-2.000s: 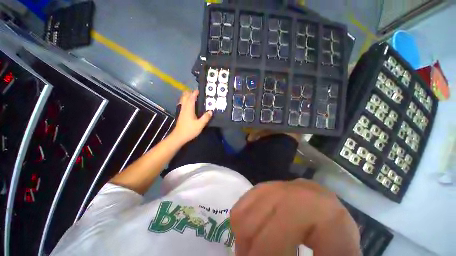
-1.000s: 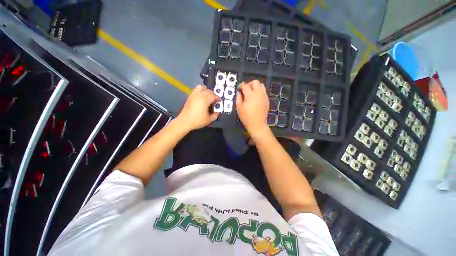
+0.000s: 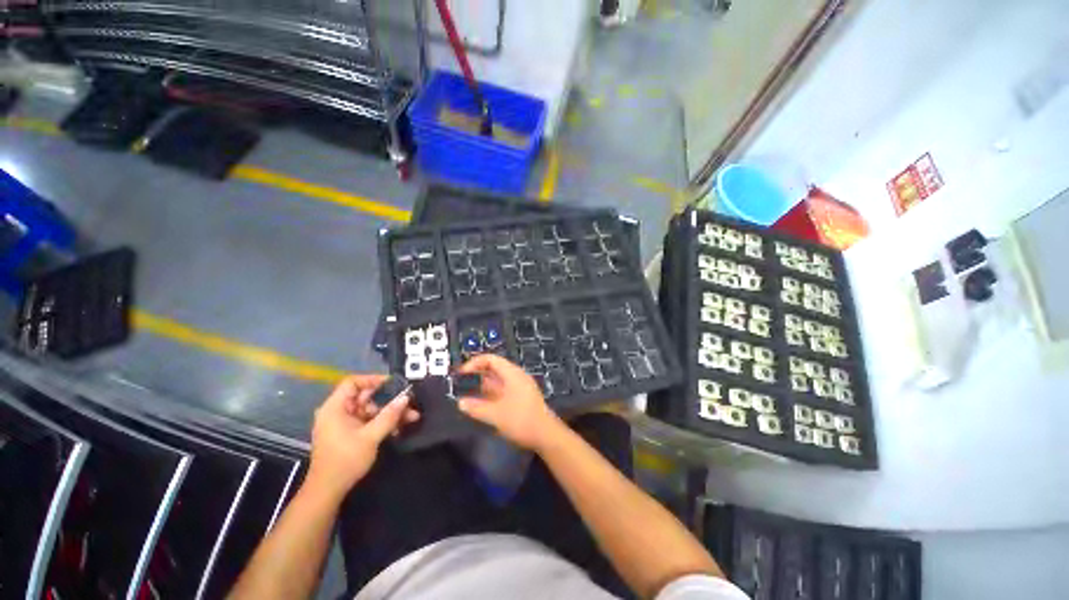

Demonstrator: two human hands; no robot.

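Observation:
A black component tray (image 3: 528, 293) lies on a stack in front of me, with dark square units in its pockets. Its lower left pocket shows pale-backed units (image 3: 424, 352) in the upper part. My left hand (image 3: 358, 428) holds a small dark square unit (image 3: 390, 390) between thumb and fingers, at that pocket's near edge. My right hand (image 3: 506, 404) holds another dark square unit (image 3: 468, 383) in its fingertips, just right of the first.
A second black tray (image 3: 768, 340) with pale-backed units stands at right. Another tray (image 3: 809, 557) is low right. Rack shelves (image 3: 164, 516) fill the lower left. A blue bin (image 3: 478, 135), blue tub (image 3: 750, 193) and floor trays (image 3: 80, 302) are beyond.
The view has tilted up, showing more floor and the blue bin. Both hands have lifted a dark unit each; fewer pale-backed units show in the lower left pocket.

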